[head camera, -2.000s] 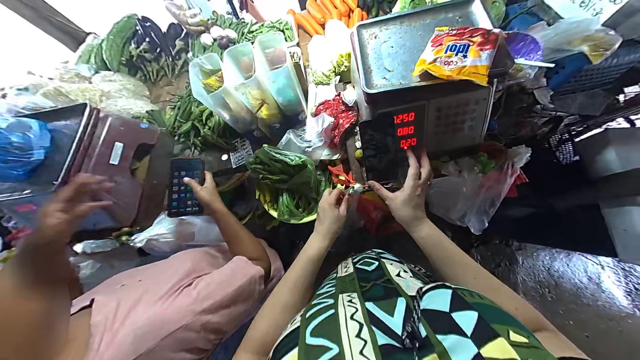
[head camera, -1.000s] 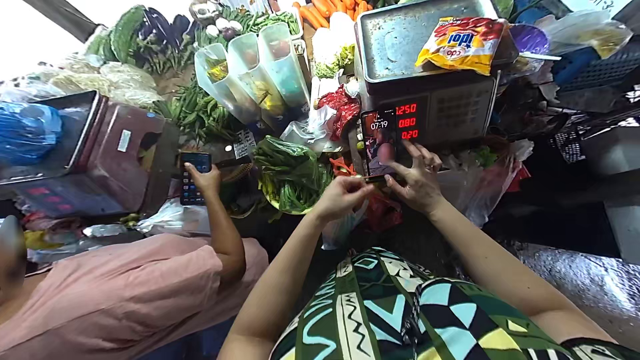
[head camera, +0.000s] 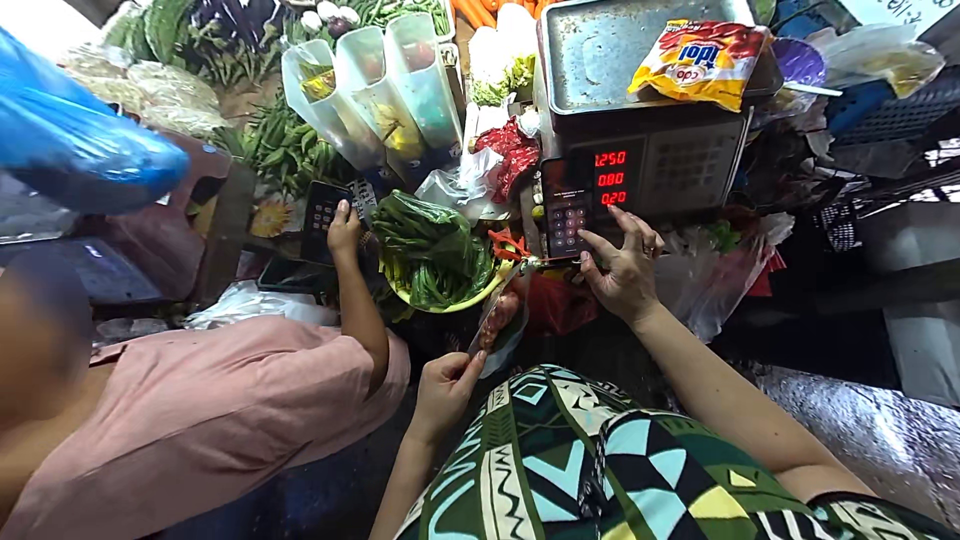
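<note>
A smartphone with a lit keypad leans upright against the front of a digital scale with red figures. My right hand is at the phone's lower right, one fingertip at the keypad, holding nothing that I can see. Lower and to the left, my left hand pinches the end of a thin, flat, straight item; whether it is a blade or a plastic strip I cannot tell. Behind that item hangs a clear plastic bag of reddish pieces. A bag of green vegetables sits in a yellow-green basin just left.
On the scale's metal tray lies a yellow and red food pack. Plastic containers stand behind the basin. At left, a person in a pink top holds a dark device; a blue plastic bag hangs at upper left.
The phone's screen has gone from a lock picture to a keypad. My left hand has moved down, away from the phone. A blue bag has come into view at upper left.
</note>
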